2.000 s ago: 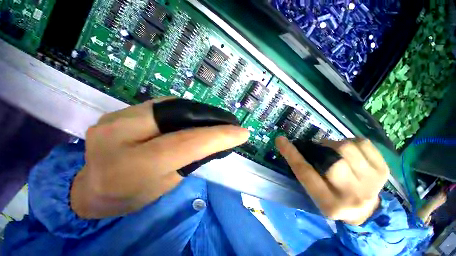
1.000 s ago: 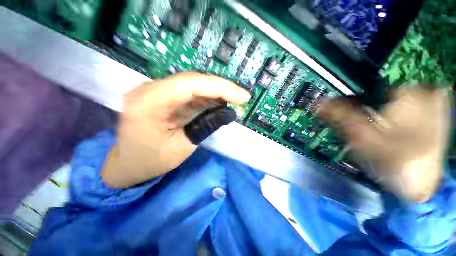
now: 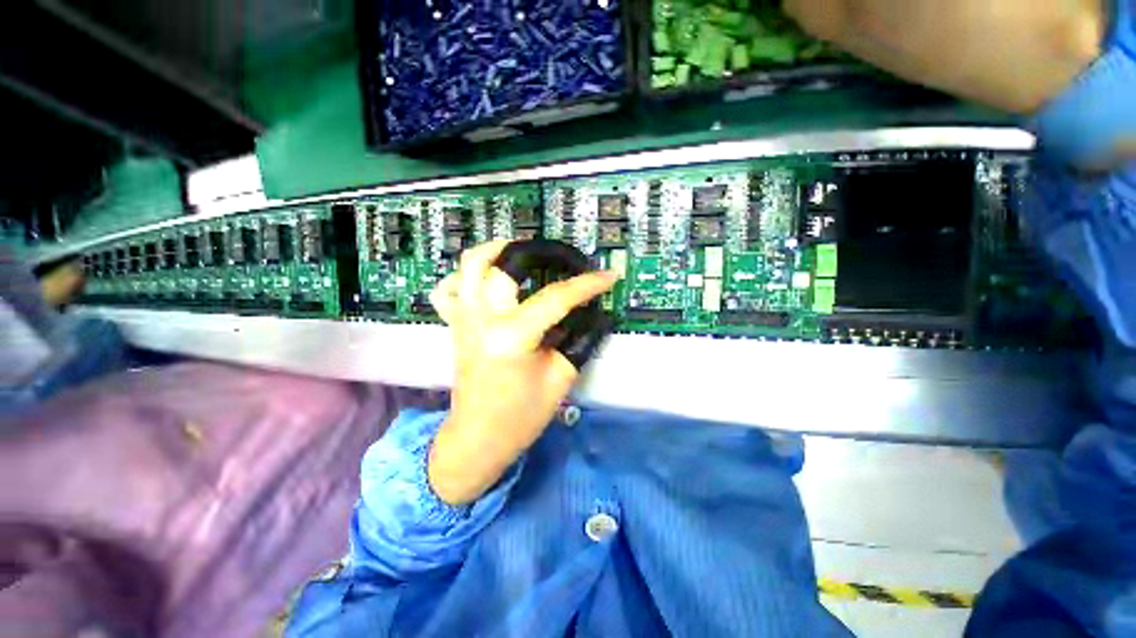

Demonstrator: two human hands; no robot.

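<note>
My left hand (image 3: 505, 355), with black finger cots, is over the front part of a green circuit board (image 3: 772, 280); its fingertips are close together, and whether they hold anything cannot be told. My right hand (image 3: 947, 44) reaches over the green parts bin (image 3: 735, 90) at the top right; its fingers are cut off by the top edge. Light-green connectors (image 3: 826, 259) stand at the board's right end. Pale blocks also show near its middle.
The blue parts bin (image 3: 498, 122) is left of the green one. More boards (image 3: 199, 268) lie leftward along the silver conveyor rail (image 3: 698, 371). A dark gap (image 3: 903, 237) lies right of the board. A person's pink-purple smock (image 3: 249, 436) is at the left.
The view has turned and shifted, and the bins now show at top centre. My right hand has moved off the boards to the green bin. My left hand stays over the boards.
</note>
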